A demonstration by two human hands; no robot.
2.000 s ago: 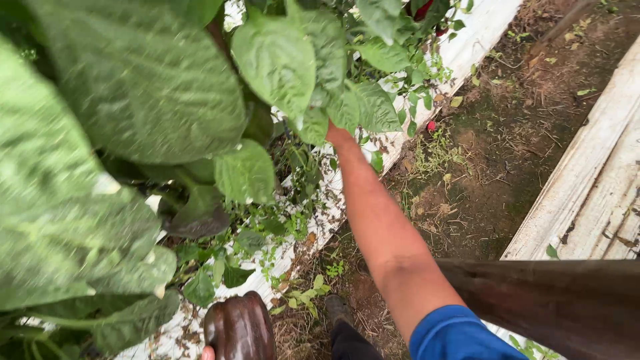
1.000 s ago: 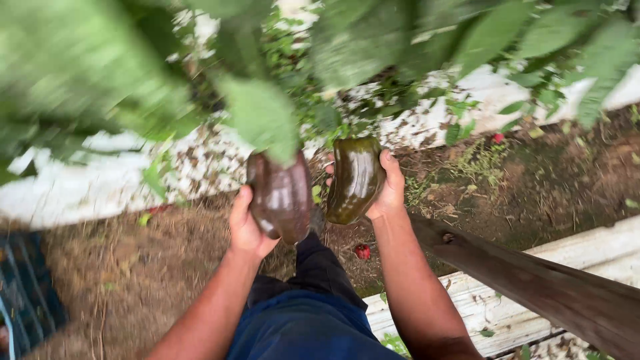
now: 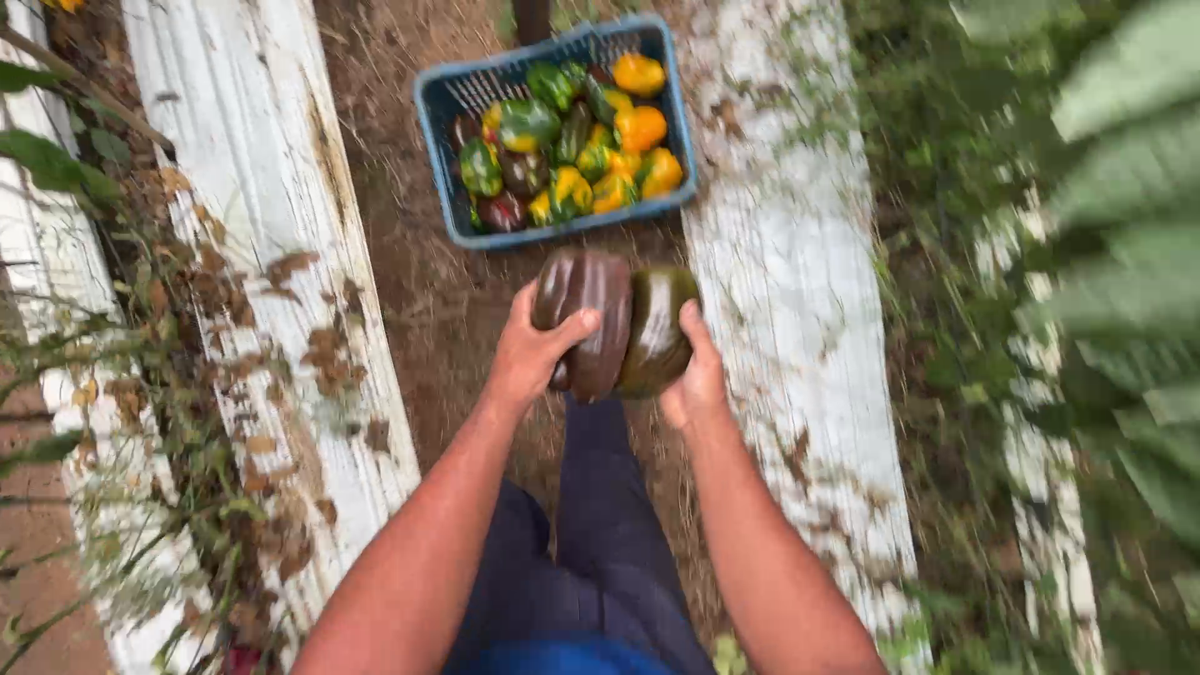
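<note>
My left hand point(image 3: 536, 349) grips a dark brown bell pepper point(image 3: 600, 328), its thumb across the front. A dark olive-green bell pepper point(image 3: 659, 328) is in my right hand point(image 3: 698, 375), with the thumb along its right side. The two peppers touch side by side in front of my legs. Just beyond them a blue plastic crate point(image 3: 572, 227) stands on the soil, holding green, yellow-orange and dark bell peppers point(image 3: 530, 126). Parts of my fingers are hidden behind the peppers.
White plastic mulch sheets point(image 3: 797, 356) run along both sides of the soil path point(image 3: 422, 281). Dry leaves and sparse plants lie at the left; blurred leafy plants point(image 3: 1144, 281) crowd the right. A dark post point(image 3: 532, 21) rises behind the crate.
The view has turned from the plants to the path and crate. My hands have come closer together, bringing the two peppers, apart one second ago, into contact.
</note>
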